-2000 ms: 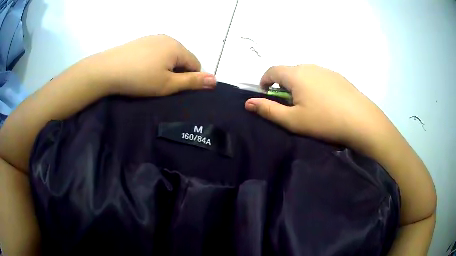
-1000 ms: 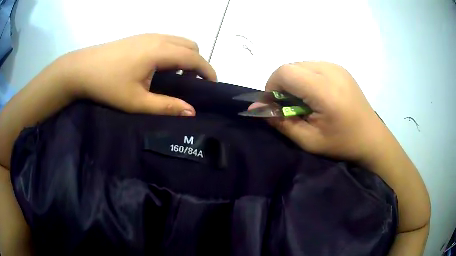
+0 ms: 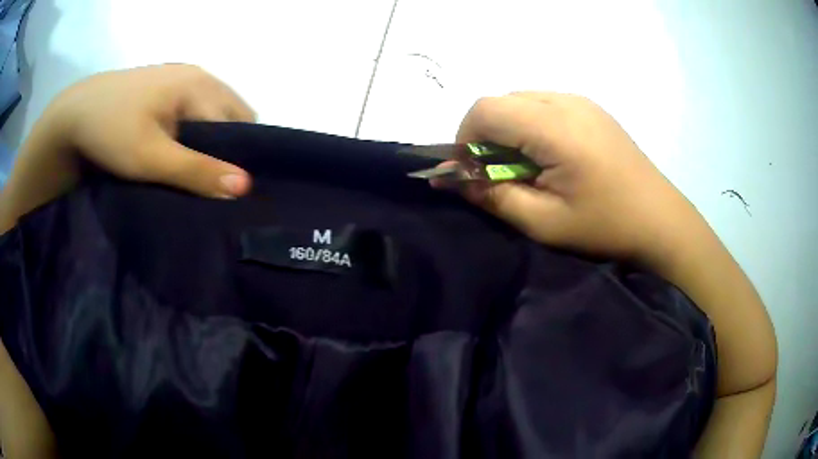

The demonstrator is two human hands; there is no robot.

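A dark jacket lies across the lower view, its shiny lining (image 3: 574, 359) towards me. The matte collar (image 3: 305, 148) runs along the top. A black size label (image 3: 318, 248) reads "M 160/84A" below it. My left hand (image 3: 152, 130) grips the collar's left part, thumb on the near side, fingertips hidden behind. My right hand (image 3: 547, 170) holds green-gripped thread snips (image 3: 480, 164), blades apart and pointing left over the collar's right part. The snips' rear is hidden in my palm.
The white table (image 3: 269, 45) has a dark seam line running away from the collar. Dark thread ends (image 3: 426, 67) lie beyond the collar, and another thread end (image 3: 737, 199) lies at the right. Light blue cloth (image 3: 11, 67) shows at the left rim.
My left hand has slid left along the collar. The snips have come into fuller view, their blades spread over the collar. The label has shifted left.
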